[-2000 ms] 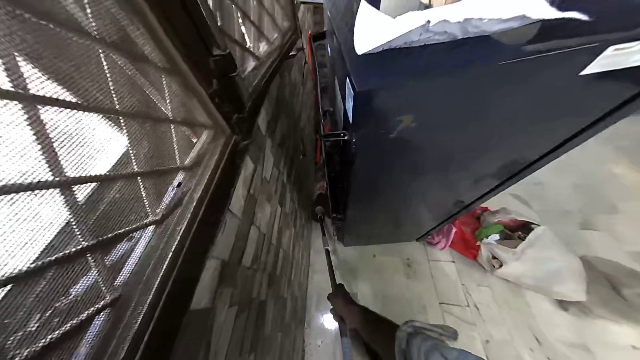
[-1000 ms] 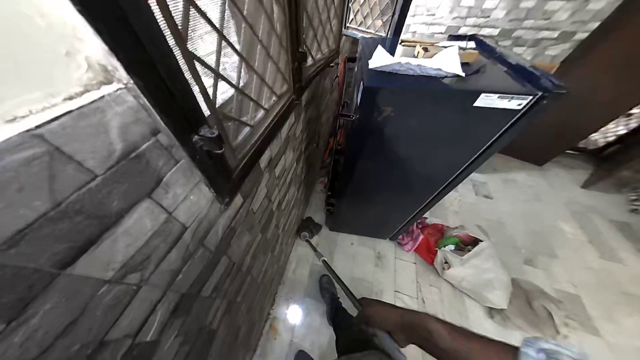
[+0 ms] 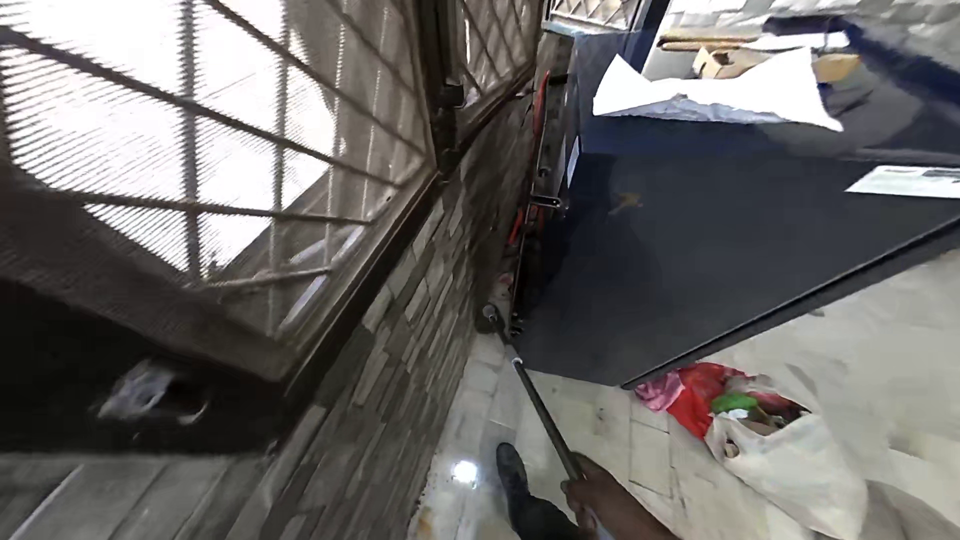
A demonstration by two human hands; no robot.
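My right hand (image 3: 600,491) reaches in from the bottom right, closed around a long metal pole (image 3: 546,412). The pole slants up and to the left. Its dark head (image 3: 491,319) is at the mouth of the narrow gap between the stone-tiled wall (image 3: 409,322) and a large dark blue cabinet or refrigerator (image 3: 660,262). What kind of tool it is cannot be told, as the head is small and dark. Red and metal parts (image 3: 536,202) line the side of the big unit in the gap. My left hand is out of view.
A window with a metal grille (image 3: 232,127) is set in the wall on the left. An open white bag of mixed items (image 3: 795,457) stands on the tiled floor, beside red cloth or plastic (image 3: 697,397). My shoe (image 3: 511,465) is near the wall. A white sheet (image 3: 720,94) lies atop the unit.
The tool's head was inside the gap two seconds ago, came out onto the floor by the wall, and is now at the gap's mouth. The view has shifted noticeably.
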